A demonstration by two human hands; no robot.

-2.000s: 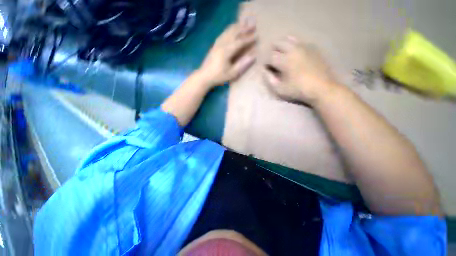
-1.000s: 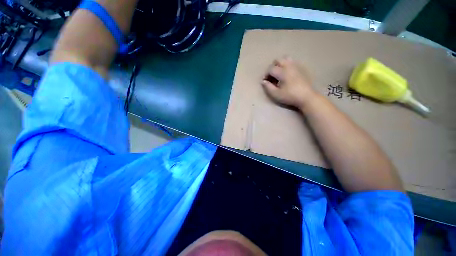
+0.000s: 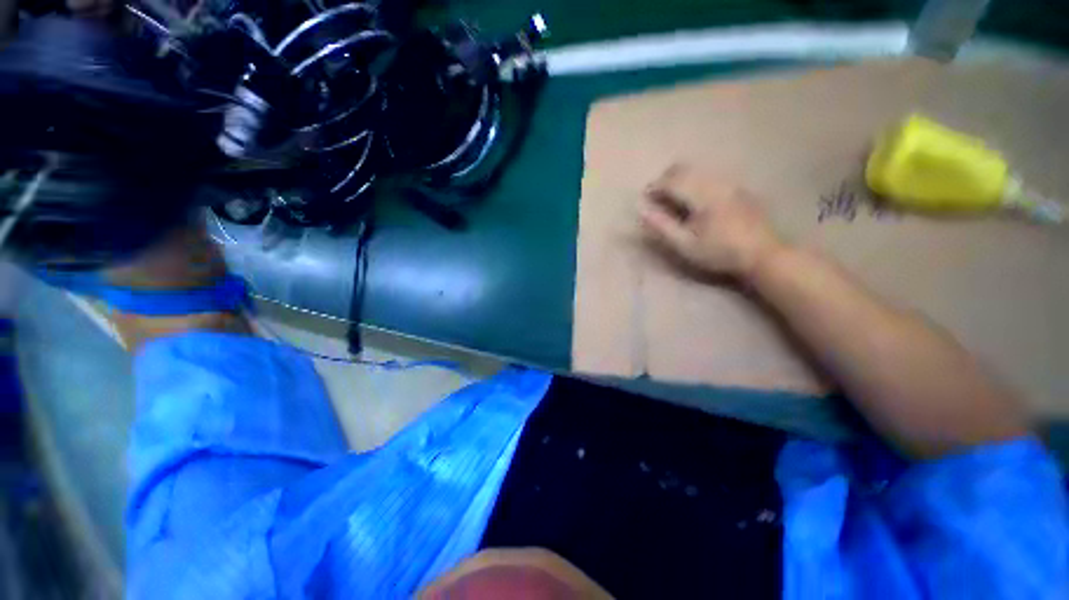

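My right hand (image 3: 709, 223) rests on the brown cardboard sheet (image 3: 727, 334), its fingers loosely curled with a gap at the thumb and nothing in it. The yellow glue bottle (image 3: 935, 168) lies on the cardboard to the right of that hand, nozzle pointing right. My left arm, with a blue wristband, reaches to the far left. My left hand (image 3: 176, 260) shows only near the wrist; a dark, blurred headset mass (image 3: 100, 141) hides its fingers, so its grip cannot be seen.
A heap of black headsets and cables (image 3: 352, 100) lies at the upper left of the green bench (image 3: 457, 275). A thin black cable (image 3: 359, 287) hangs towards the bench's front edge. A grey post (image 3: 945, 24) stands at the back right.
My left arm has swung out to the left, and a dark blurred mass now covers the hand. My right hand keeps its place on the cardboard. The view has shifted.
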